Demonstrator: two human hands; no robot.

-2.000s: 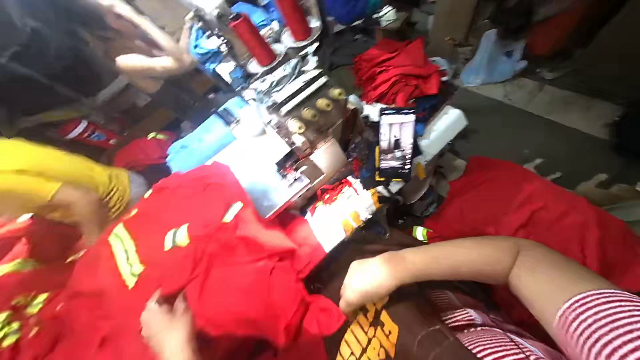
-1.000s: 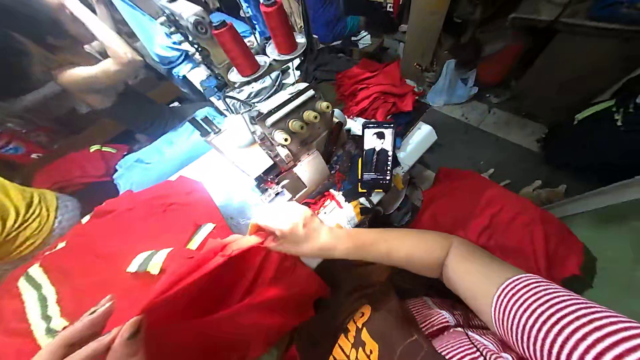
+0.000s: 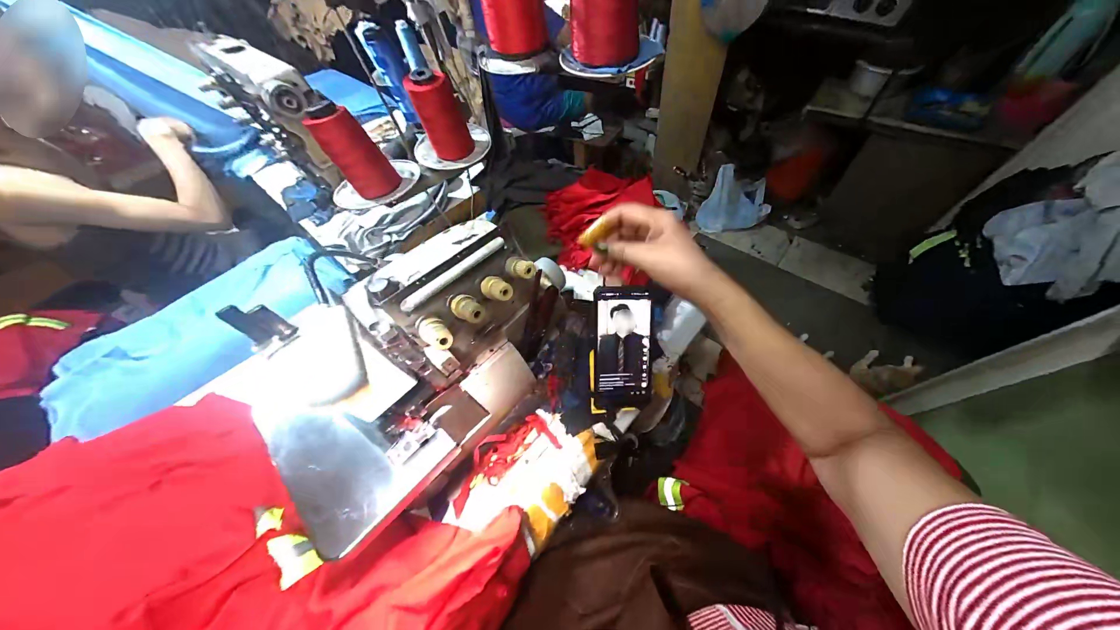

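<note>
My right hand [image 3: 643, 248] is raised behind a propped-up phone [image 3: 622, 348], its thumb and fingers pinching a small yellowish object [image 3: 598, 232] whose kind I cannot tell. To its left stands an overlock sewing machine [image 3: 468, 306] with yellowish tension dials and a brightly lit metal plate [image 3: 337, 472]. Red fabric with reflective strips [image 3: 149, 516] lies in front of and left of the machine. My left hand is out of view. Red scraps [image 3: 512, 451] lie at the machine's right front.
Red thread cones [image 3: 354, 150] stand behind the machine. Light blue fabric [image 3: 175, 332] lies left. Another person's arm [image 3: 105, 199] is at the far left. More red fabric [image 3: 761, 490] lies below my right forearm, and a plastic bag [image 3: 733, 203] sits on the floor behind.
My right hand has left the red fabric by the machine and risen to behind the phone, now with a small object. My left hand has gone out of view.
</note>
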